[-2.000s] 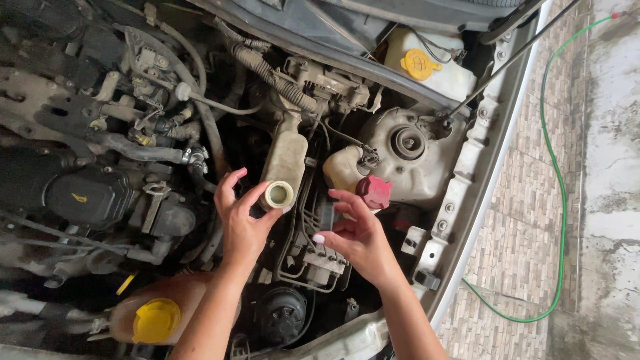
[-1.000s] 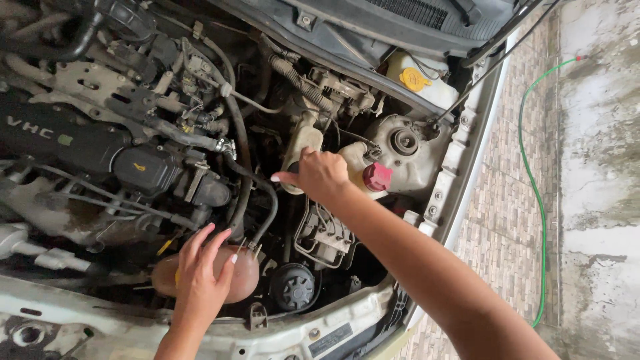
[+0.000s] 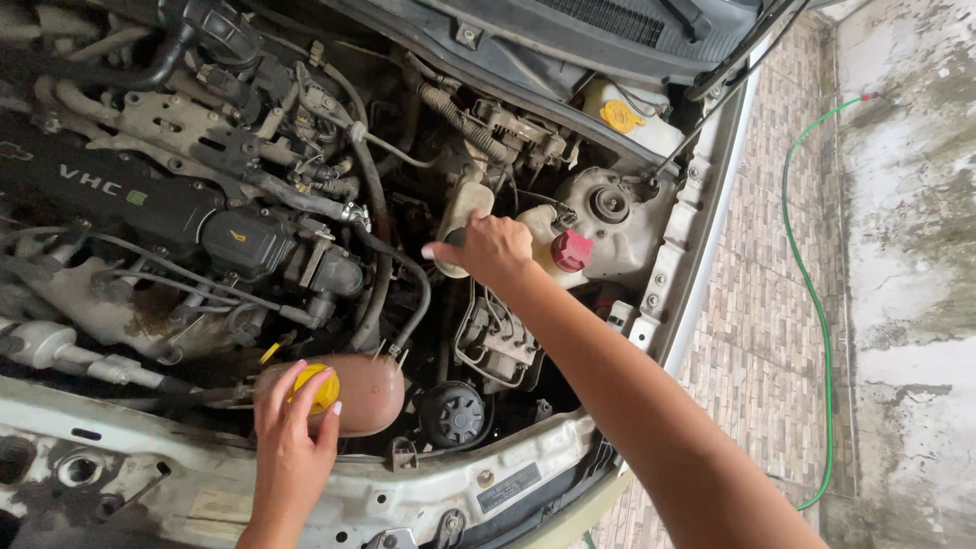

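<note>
My left hand (image 3: 297, 431) has its fingers around the yellow cap (image 3: 315, 389) on the pinkish coolant expansion tank (image 3: 374, 396), at the lower left of the engine bay. Over the cream plastic reservoir (image 3: 471, 200), my right hand (image 3: 488, 248) covers the filler end, thumb out to the left; a dark cap shows partly beneath it. Just right of that hand stands a reservoir with a red cap (image 3: 572, 251). A yellow dipstick handle (image 3: 269, 352) sticks up beside the coolant tank.
The black engine cover (image 3: 152, 191) and hoses fill the left. A round black cap (image 3: 457, 414) lies near the front crossmember (image 3: 488, 473). A prop rod (image 3: 705, 122) slants above the fender edge. The washer reservoir's yellow cap (image 3: 621, 116) is farther back; a green hose (image 3: 808, 274) lies outside.
My left hand has gone from the cream reservoir's open neck down to the yellow coolant cap. My right hand has moved left onto that neck, where a dark cap now partly shows.
</note>
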